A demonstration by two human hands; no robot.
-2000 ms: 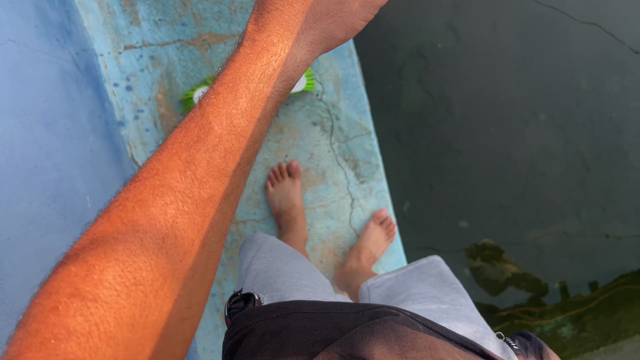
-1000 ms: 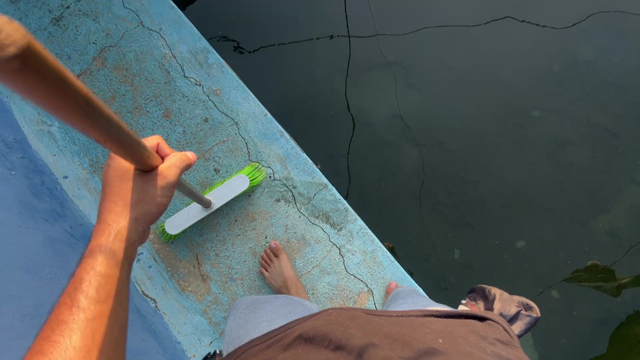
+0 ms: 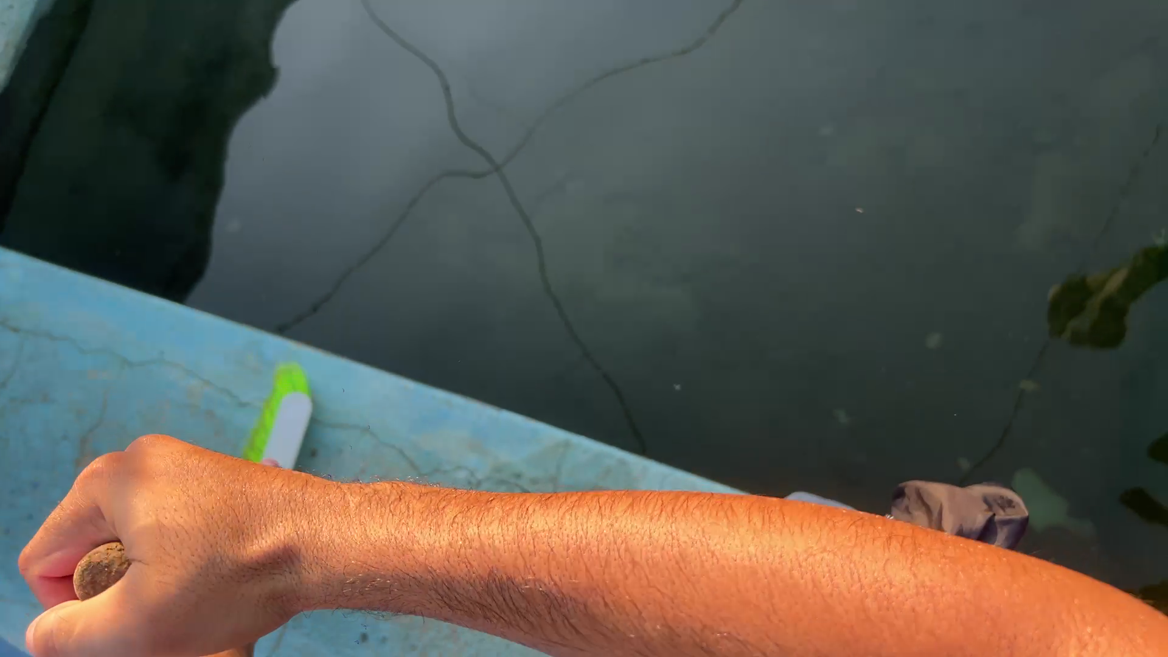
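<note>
My right hand [image 3: 164,547] is closed around the top end of a wooden broom handle [image 3: 102,570], its round tip showing between thumb and fingers. The forearm reaches in from the lower right. Beyond the wrist, on the pale blue ledge [image 3: 511,438], lies the broom head [image 3: 290,424], with a white back and bright green bristles, partly covered by my hand and wrist. The length of handle between them is mostly hidden. My left hand cannot be made out.
Dark water [image 3: 730,228] lies beyond the ledge's straight edge, with cracks and drifting debris visible in it. Thin cracks run along the ledge. Brown cloth [image 3: 958,511] shows past my forearm at the lower right. Another pale edge stands at the top left.
The left hand, seen on the broom handle one second ago, is no longer visible. My right arm now crosses the lower view. The view has turned considerably toward the water.
</note>
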